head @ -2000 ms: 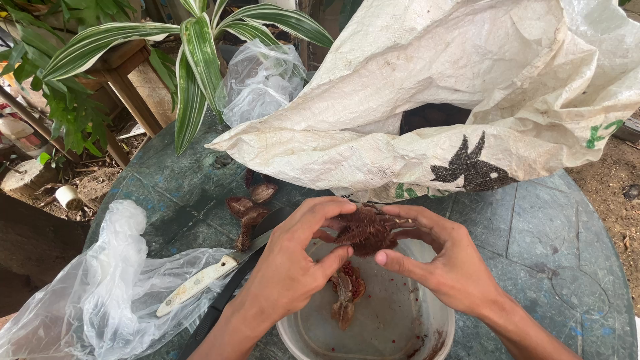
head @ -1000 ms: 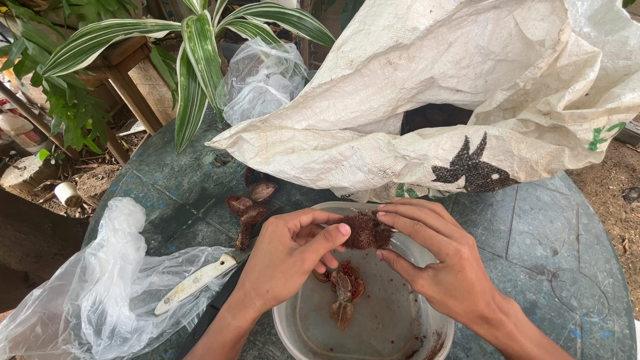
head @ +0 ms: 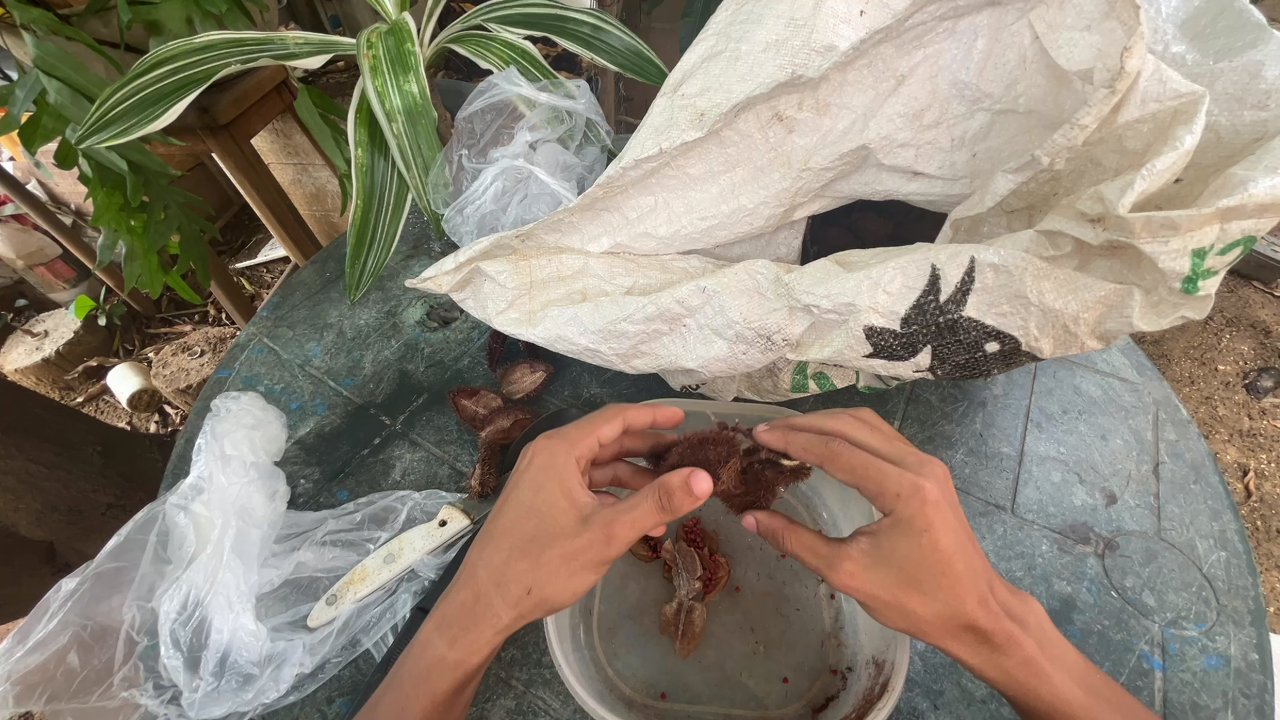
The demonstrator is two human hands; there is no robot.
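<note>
Between my two hands is a cluster of dried, bristly brown seed pods (head: 735, 465), over the far part of a clear plastic tub (head: 570, 650). My left hand (head: 580, 510) grips its left side with thumb and fingers. My right hand (head: 880, 500) pinches its right side between thumb and fingertips. Inside the tub lies an opened pod (head: 687, 580) with small red seeds, and a few loose seeds are on the tub's bottom. More brown pod husks (head: 500, 410) rest on the table left of the tub. A knife with a pale handle (head: 390, 565) lies left of my left forearm, its blade mostly hidden.
A large white woven sack (head: 800, 250) with an opening spreads over the far side of the round green table (head: 1080, 480). A crumpled clear plastic bag (head: 220, 580) lies at left, another bag (head: 525, 150) at the back beside a striped-leaf plant (head: 395, 120).
Both hands have shifted slightly with the pod cluster, which is now held a little lower over the tub than two seconds ago.
</note>
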